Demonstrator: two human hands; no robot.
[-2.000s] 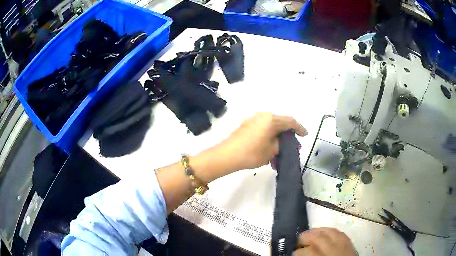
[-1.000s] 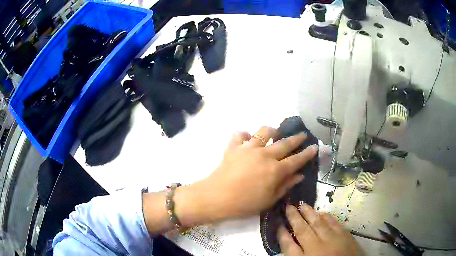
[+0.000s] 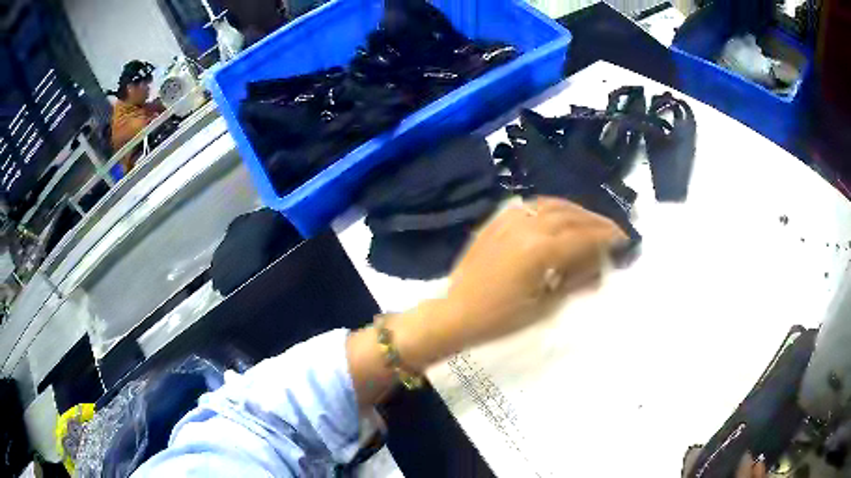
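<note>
My left hand is blurred over the white table, at the near edge of a heap of black zippered strips. Its fingers are bent, and whether they hold anything cannot be told. The black pouch piece lies at the lower right by the machine, with a pale line along it. Only a small bit of my right hand shows under it at the bottom edge, so its grip is hidden. Stacked black panels lie beside the blue bin.
The blue bin of black pieces stands at the back left of the white table. A second blue bin is at the upper right. A clear plastic bag and a yellow item are low left. A person sits far off.
The view has swung left, so most of the machine is out of the picture. My left hand has left the black piece and moved to the strip heap.
</note>
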